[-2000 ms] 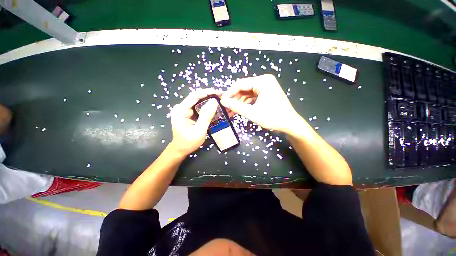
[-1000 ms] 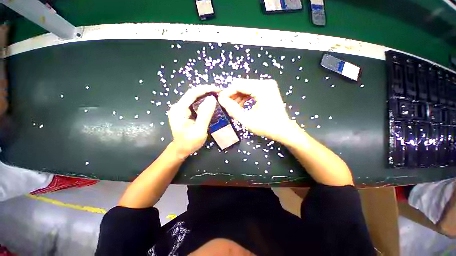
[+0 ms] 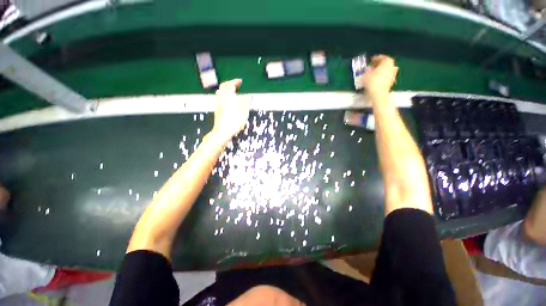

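Observation:
My right hand (image 3: 381, 75) reaches over the green belt, its fingers at the right side of an upright-lying mobile phone (image 3: 359, 72); blur hides the exact grip. My left hand (image 3: 231, 107) is over the white edge strip, fingertips just right of another phone (image 3: 206, 70) on the belt, with no phone in it. A waiting phone (image 3: 360, 119) lies on the bench beside my right forearm, partly covered by it. Tiny white parts (image 3: 263, 176) are scattered widely on the dark green bench between my arms.
Two more phones (image 3: 284, 68) (image 3: 319, 67) lie on the belt between my hands. A shiny black blister tray (image 3: 479, 173) lies at the right. A grey-white post (image 3: 48, 77) slants in at upper left. Parts of other people show at both lower sides.
The view has tilted up towards the belt. My hands have parted and reached forward from the bench centre, where both were on a phone. That phone is gone from there; my left hand has released it.

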